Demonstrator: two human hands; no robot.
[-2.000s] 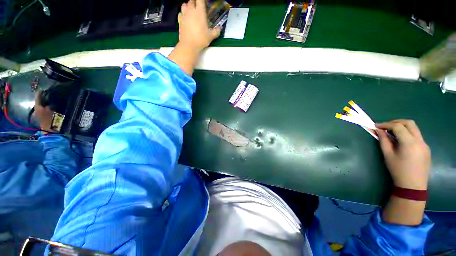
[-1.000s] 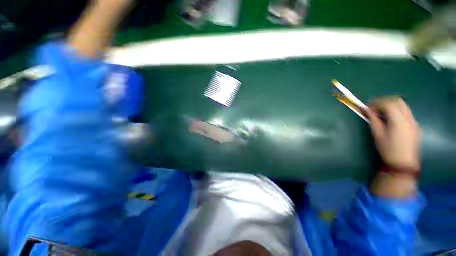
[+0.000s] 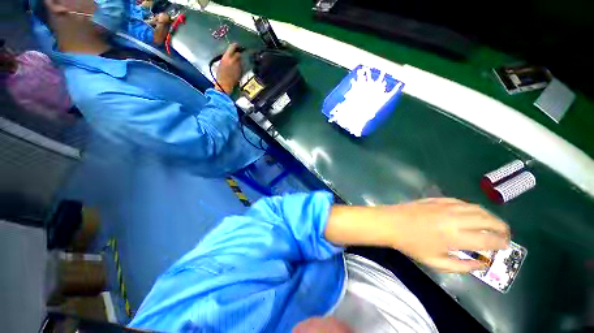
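Note:
My left hand (image 3: pixel 443 234) is over the near bench edge at the right, its fingers closed on a phone mid-frame (image 3: pixel 505 272). The frame is a flat silvery-white rectangle with a dark part and an orange strip inside, lying on or just above the green bench. The fingers cover its left part. A sheet of adhesive pads (image 3: pixel 516 187), white with dark dots and a dark red edge, lies curled on the bench beyond the hand. My right hand is not in view.
A blue bin (image 3: pixel 393 97) heaped with white strips stands near the white rail (image 3: pixel 449 101). A black fixture (image 3: pixel 286 78) is at the neighbour's place, where a person in blue sits. A phone (image 3: pixel 521 78) and white card (image 3: pixel 555 99) lie on the conveyor.
The view has swung left. My left hand has come back from the conveyor side to the near bench edge and now holds the phone frame. My right hand with the flex cables has left the picture.

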